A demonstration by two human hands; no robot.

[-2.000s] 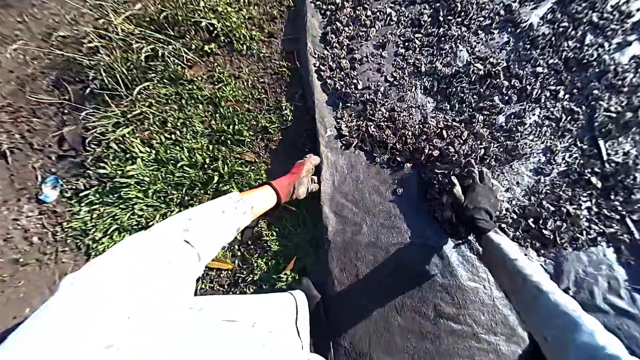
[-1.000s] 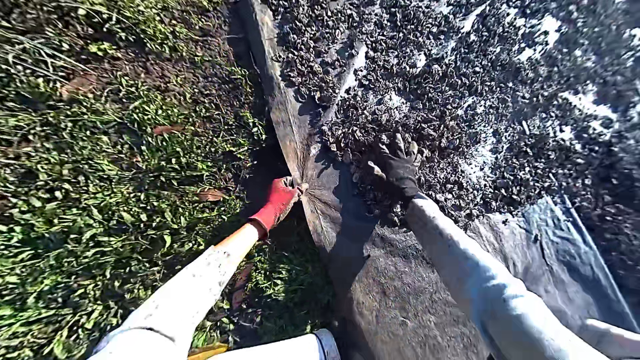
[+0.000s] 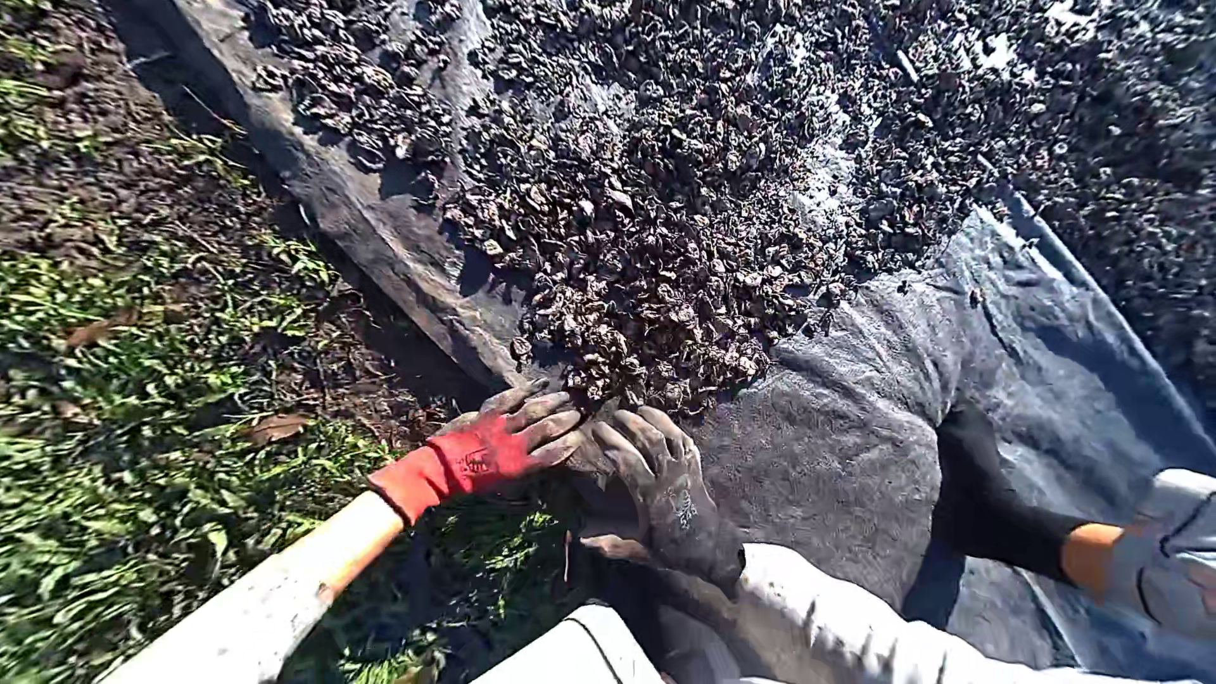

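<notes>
My left hand (image 3: 513, 437), in a red glove with soiled grey fingers, has its fingers curled over the edge of a dark fabric tarp (image 3: 807, 456). Right beside it, my right hand (image 3: 665, 465) in a dark grey glove grips the same gathered edge, its fingertips close to the left ones. Both thumbs are hidden. Just beyond my fingers, a heap of small, dark, shrivelled pieces (image 3: 655, 285), perhaps dried plant matter, lies on the tarp and spreads to the top and right of the view.
Grass (image 3: 142, 494) and bare soil border the tarp on the left, along its raised edge (image 3: 361, 237). At the right, another person's limb in black covering (image 3: 1007, 513) with an orange band rests over the tarp. A bluish sheet fold (image 3: 1092, 294) lies behind it.
My right hand has moved from the dark pieces to the tarp edge beside my left hand. The other person's black-covered limb has come into view at the right.
</notes>
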